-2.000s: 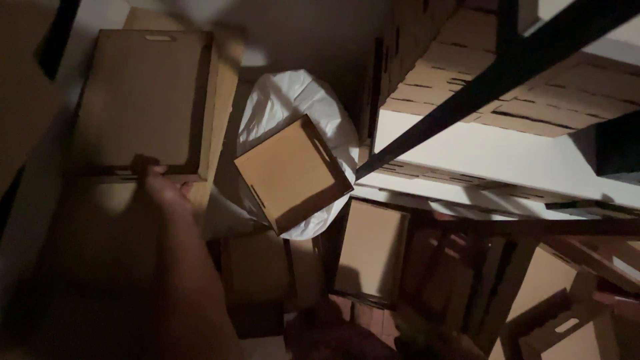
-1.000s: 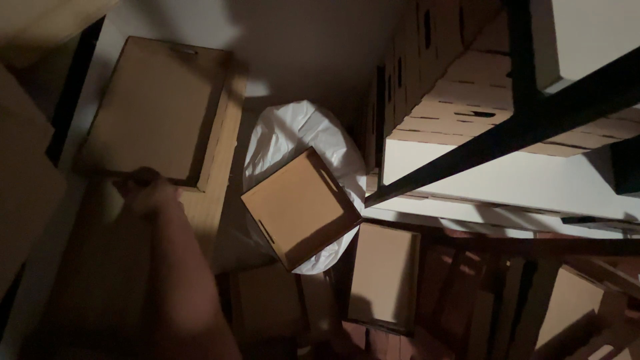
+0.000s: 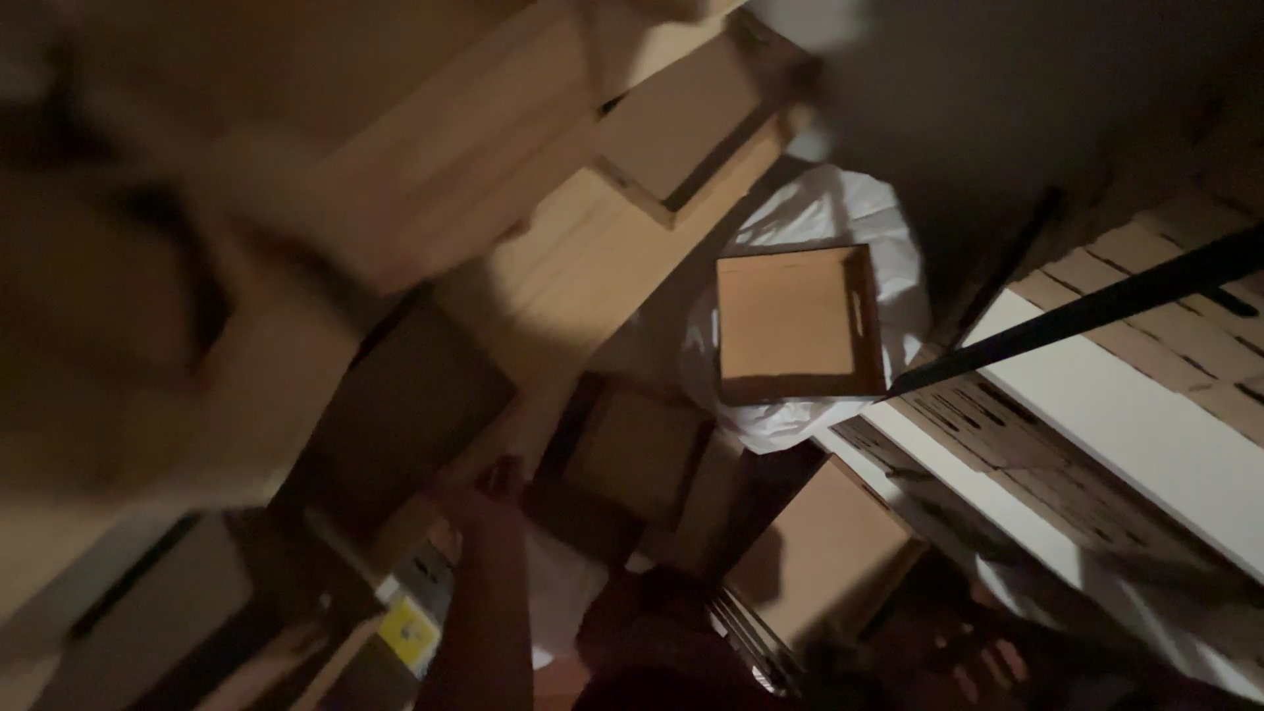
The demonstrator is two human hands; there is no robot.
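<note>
My left hand (image 3: 484,494) reaches up from the bottom, dark and blurred, near the lower edge of a shaded brown box or tray (image 3: 405,415). Whether its fingers touch or grip that piece cannot be told. A shallow wooden tray (image 3: 681,128) lies on a light wooden board (image 3: 563,262) at upper centre. To the right, a square tray with a handle slot (image 3: 790,321) rests on a white plastic bag (image 3: 894,232). Below it are a shadowed open box (image 3: 637,444) and a pale-bottomed tray (image 3: 829,543). My right hand cannot be made out.
A black bar (image 3: 1086,311) slants across the right side, before white shelves (image 3: 1126,415) and stacked slotted brown pieces (image 3: 1185,286). Blurred wooden surfaces (image 3: 444,148) fill the upper left. A yellow label (image 3: 408,632) is at lower left.
My left hand has come away from the near edge of the shallow tray on the board, where it was in both earlier frames. The view has swung and turned strongly.
</note>
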